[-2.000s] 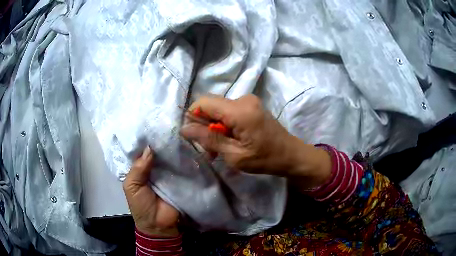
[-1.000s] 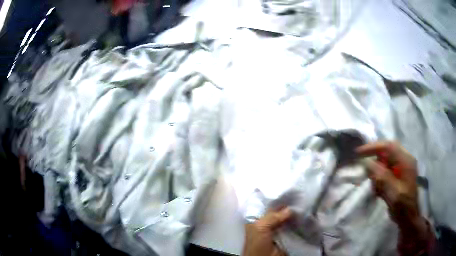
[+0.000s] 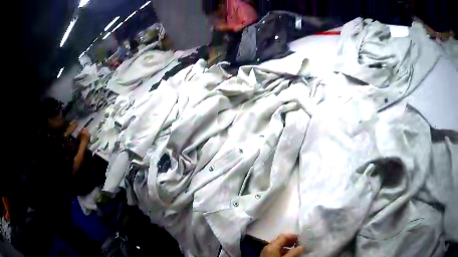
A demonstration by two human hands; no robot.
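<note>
A pale grey-white jacket [image 3: 331, 185] lies in front of me at the right, overexposed in places. A dark opening shows in its folds at the right. My left hand [image 3: 283, 246] is at the bottom edge, partly cut off, with bent fingers on the jacket's near left edge. It seems to pinch the cloth there, but the fingertips are small and blurred. My right hand and the orange snips are out of the picture.
A heap of similar jackets [image 3: 226, 115] with metal buttons covers the table's left side. A white table strip [image 3: 276, 213] shows between heap and jacket. Another garment [image 3: 386, 55] lies at the far right. A person [image 3: 55, 125] sits at the far left; dark clothing [image 3: 271, 37] is behind.
The view has swung up and left, showing more of the heap and room. My right hand with the orange snips has left the picture. My left hand sits lower, still at the jacket.
</note>
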